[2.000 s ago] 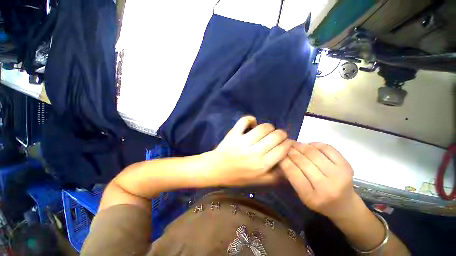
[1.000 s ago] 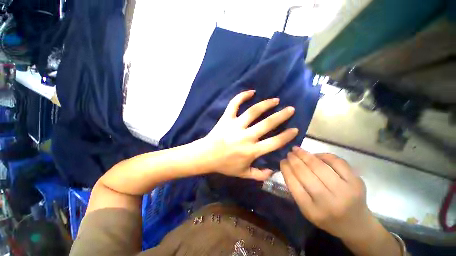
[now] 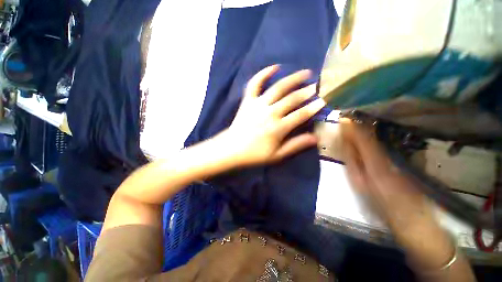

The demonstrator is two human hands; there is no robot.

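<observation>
Navy fabric panels [image 3: 242, 41] lie on the white table and hang over its front edge toward my lap. My left hand [image 3: 272, 118] lies flat on the navy fabric with its fingers spread, just left of the machine head. My right hand [image 3: 358, 148] is blurred and is under the machine head near the needle area, at the cloth's right edge; whether it holds anything cannot be told. The cream-white and teal machine head [image 3: 396, 71] hides the needle and presser foot.
More navy garment pieces [image 3: 104, 93] are draped over the table's left side. Blue crates [image 3: 190, 220] stand below the table's front edge. Red scissor handles [image 3: 485, 223] lie at the far right. The white table [image 3: 179, 71] shows between the cloths.
The fabric and my left hand have moved forward. My right hand has moved from the cloth's near edge up toward the needle area. The machine head appears larger and lower in view.
</observation>
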